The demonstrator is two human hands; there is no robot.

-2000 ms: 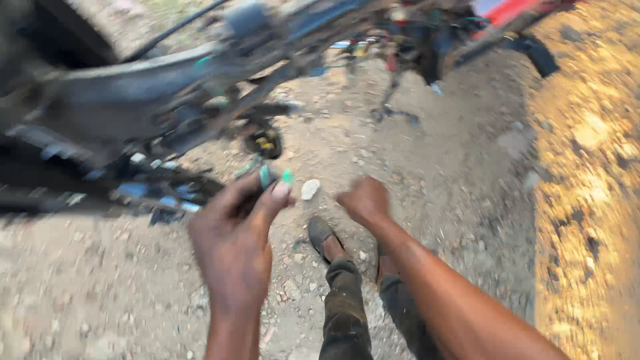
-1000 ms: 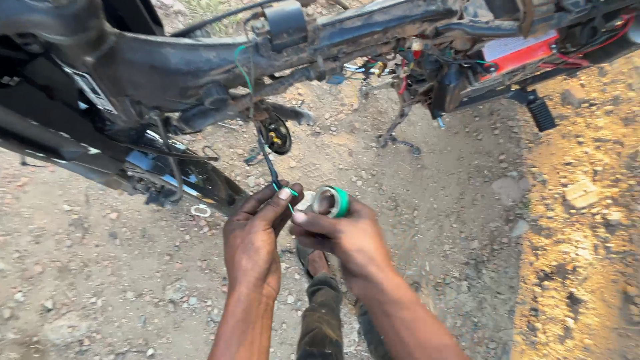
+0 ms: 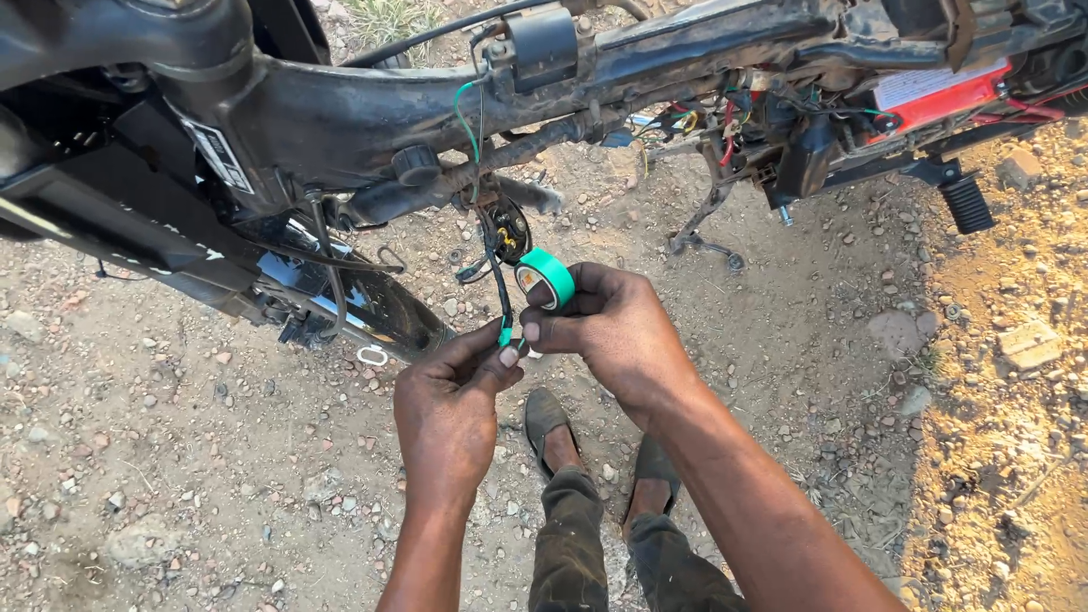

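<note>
My left hand (image 3: 450, 408) pinches the lower end of a black wiring harness (image 3: 495, 272), where green tape (image 3: 506, 336) is wrapped around it. A roll of green electrical tape (image 3: 548, 278) is held in my right hand (image 3: 625, 340), its fingers through and around the ring. The right thumb and fingertips meet the left fingertips at the harness end. The harness hangs from beneath the black motorcycle frame (image 3: 357, 110), beside a round part with yellow wires (image 3: 510, 231). A thin green wire (image 3: 461, 110) runs down the frame above it.
The stripped motorcycle spans the top of the view, with loose wires (image 3: 680, 119), a red battery-like box (image 3: 943, 102) and a rubber footpeg (image 3: 966, 202) at the right. A metal ring-shaped piece (image 3: 371, 354) lies near the black tube at left. My shoes (image 3: 548, 421) stand on stony ground.
My right hand, a loose fist two seconds ago, has come in to my left hand, the tape roll plainly in it since one second ago. Green tape now shows around the harness end.
</note>
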